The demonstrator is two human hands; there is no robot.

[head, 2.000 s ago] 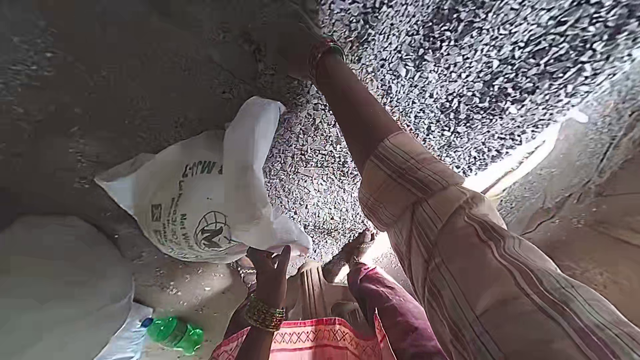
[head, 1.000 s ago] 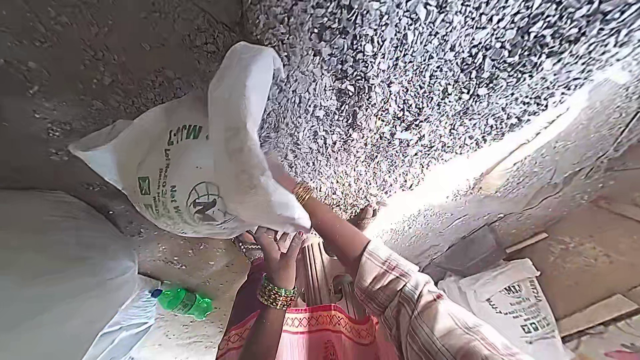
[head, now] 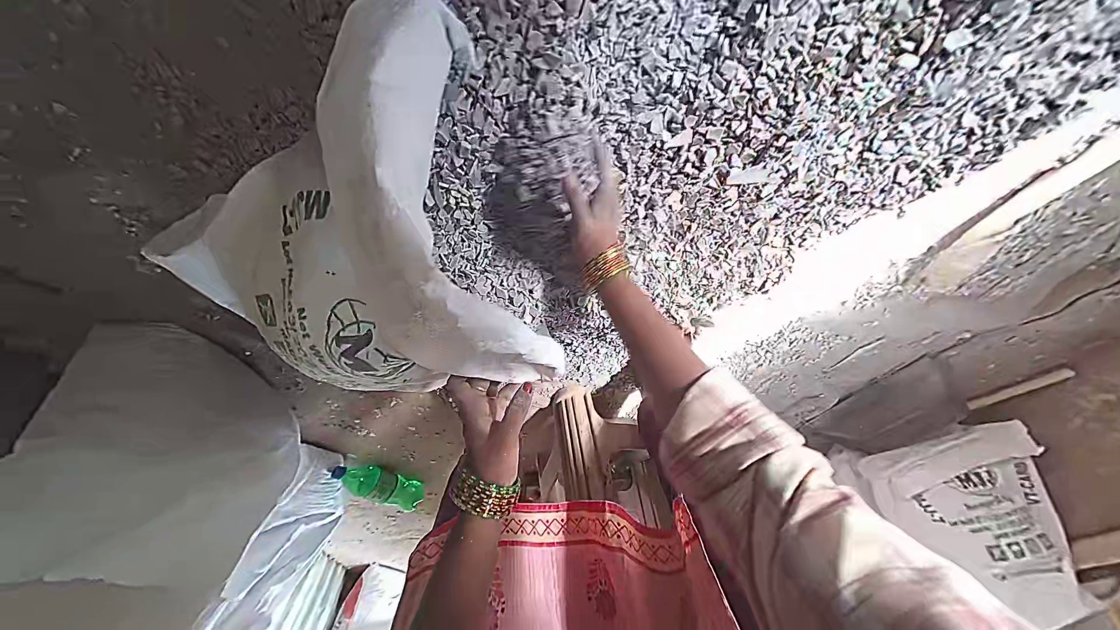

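Note:
A white woven sack (head: 367,254) with dark printing lies on its side at centre left, its mouth facing a large heap of grey flakes (head: 744,131). At the sack's lower rim is my left hand (head: 490,416), its fingers holding the edge; green and gold bangles circle that wrist. My right hand (head: 597,206), with gold bangles, is on the heap right of the sack's mouth. Its fingers are spread beside a blurred, darker mass of flakes, which seem to be moving. Whether it grips any of them cannot be told.
A green plastic bottle (head: 382,486) lies at lower left beside a large pale sack (head: 149,455). A printed white sack (head: 984,516) rests at lower right. A low ledge (head: 875,289) runs along the heap's right side. Wooden strips lie beyond it.
My right hand was far forward on the heap, then at the sack's mouth, and is now on the flakes to the right of it. My left hand has stayed at the sack's rim.

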